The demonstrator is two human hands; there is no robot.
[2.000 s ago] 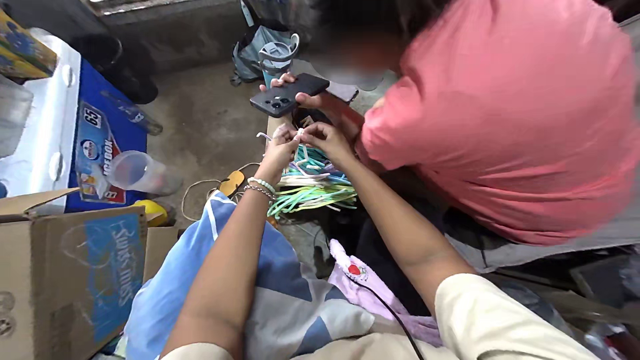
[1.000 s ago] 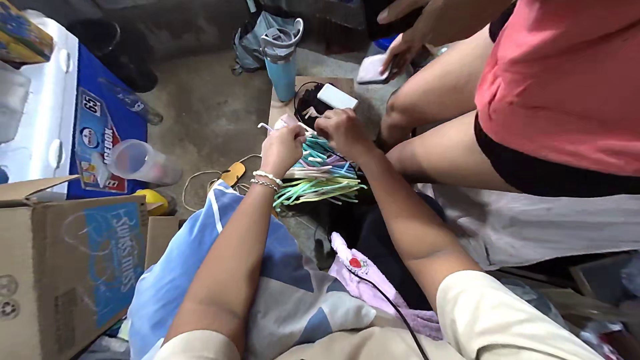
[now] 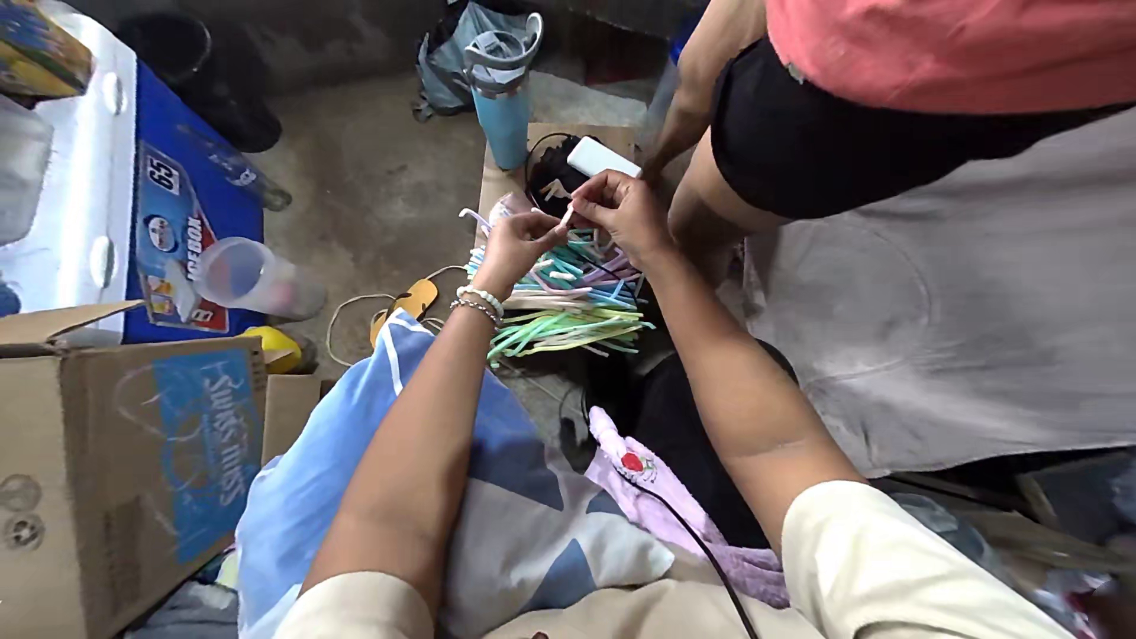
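Observation:
My left hand (image 3: 516, 248) and my right hand (image 3: 626, 211) meet above a low board, their fingertips pinching a small pale pink piece (image 3: 566, 214) between them. What the piece is made of cannot be told. A pale lilac fuzzy stem (image 3: 475, 216) sticks out beside my left hand. Below both hands lies a pile of pastel fuzzy stems (image 3: 572, 328), green, yellow, pink, lilac and blue. A white rectangular device (image 3: 603, 158) rests just beyond my right hand, next to a dark bundle with a cable. A light blue tumbler (image 3: 502, 115) stands at the board's far left.
A blue and white ice box (image 3: 200, 213) stands at the left, with a clear plastic cup (image 3: 253, 275) beside it and a cardboard box (image 3: 133, 470) nearer. A person in a pink shirt (image 3: 941, 53) is at the upper right, by a grey cloth (image 3: 852, 311). A patterned pillow (image 3: 532, 515) lies under my arms.
The other person, bent over with a dark phone two seconds ago, is now upright, and that phone is out of view. My hands stay close together over the stems.

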